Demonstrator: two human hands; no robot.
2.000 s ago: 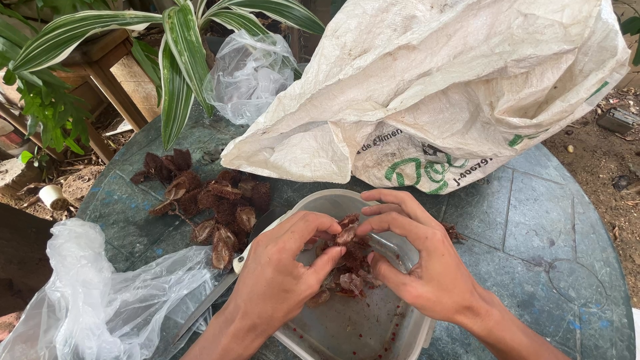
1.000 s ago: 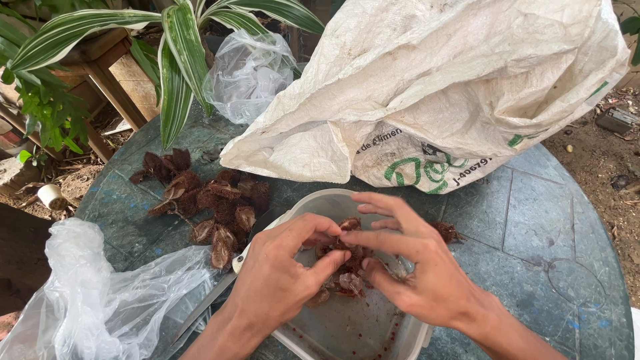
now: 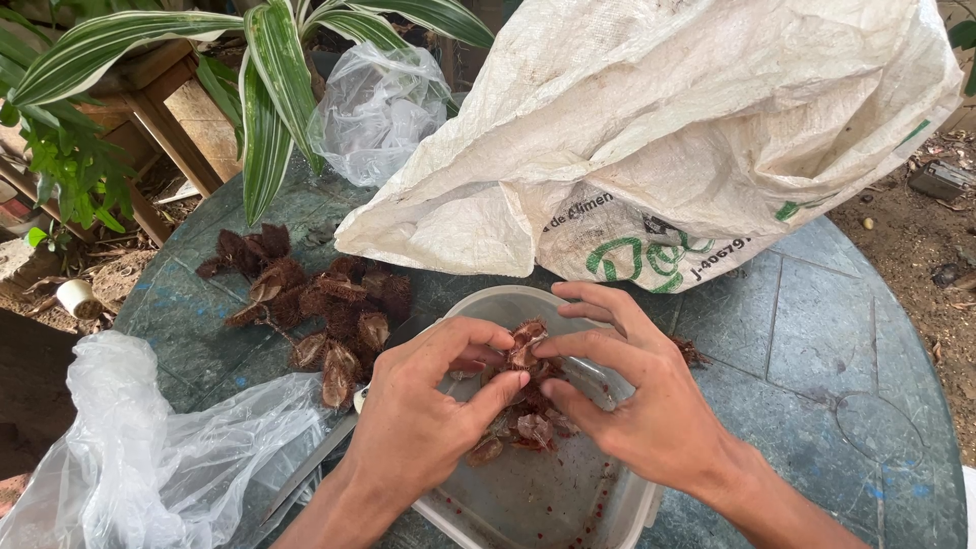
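Over a translucent plastic tub point(image 3: 648, 499), my left hand point(image 3: 435, 404) pinches an opened, bristly annatto pod point(image 3: 526, 341) between thumb and fingertips. My right hand point(image 3: 640, 381) has its index fingertip on the same pod from the right, its other fingers spread; whether it grips the pod, I cannot tell. Beneath my hands, husk pieces point(image 3: 534, 428) and small red seeds point(image 3: 587, 526) lie in the tub. A cluster of dark red-brown pods point(image 3: 335, 305) rests on the green table left of the tub. A knife blade point(image 3: 309, 465) shows beside my left forearm, its handle mostly hidden.
A large white woven sack point(image 3: 648, 137) with printing lies across the back of the round table point(image 3: 808, 320). Clear plastic bags sit at the front left point(image 3: 175, 450) and back point(image 3: 381, 110). Striped plant leaves point(image 3: 278, 76) overhang the back edge. Husk bits point(image 3: 688, 351) lie right of the tub.
The fingers of both hands have shifted slightly around the pod. The pod between them shows more plainly now. The sack, the pod cluster and the tub have stayed in place.
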